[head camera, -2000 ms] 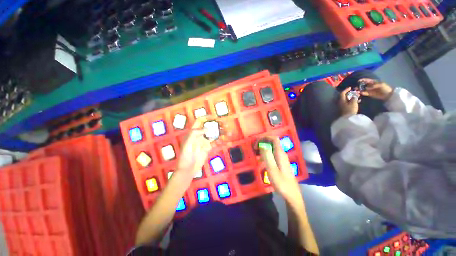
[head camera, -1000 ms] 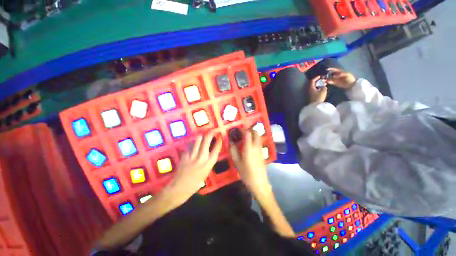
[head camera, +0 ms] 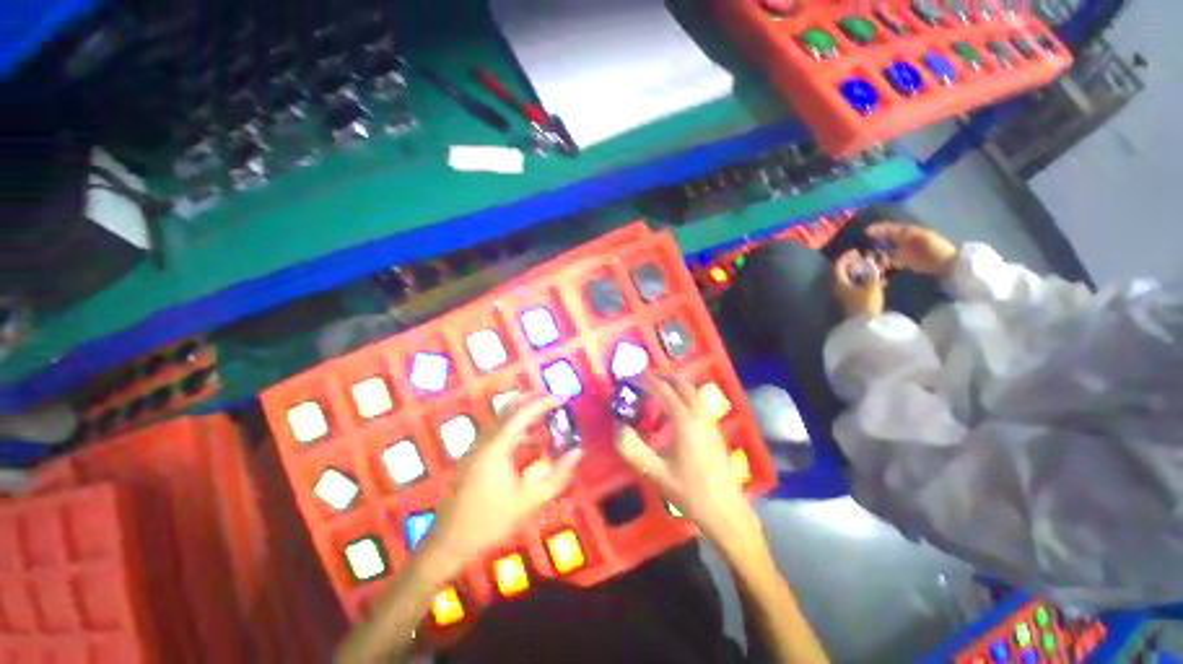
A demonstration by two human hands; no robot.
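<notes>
The red-orange compartment tray [head camera: 597, 457] lies tilted on my lap with square smartwatches in its pockets, many screens glowing white, some yellow, orange or blue. My left hand [head camera: 503, 483] is over the middle, its fingers around a dark-looking smartwatch [head camera: 563, 427]. My right hand [head camera: 694, 454] is right of it, holding another smartwatch [head camera: 628, 401] between thumb and fingers. Unlit smartwatches [head camera: 605, 296] sit in the upper right pockets, and a dark one [head camera: 623, 505] sits lower right. The hands hide some pockets.
Stacked empty trays [head camera: 78, 558] stand at left. On the green bench are a white card [head camera: 487, 160], paper sheets [head camera: 610, 65], red-handled pliers [head camera: 519, 104] and a tray of round smartwatches [head camera: 843, 123]. A person in a pale smock [head camera: 986, 402] sits at right.
The view has shifted, showing more of the bench. My hands have come up from the tray's lower part, each now with a smartwatch between the fingers. Several screens have changed colour.
</notes>
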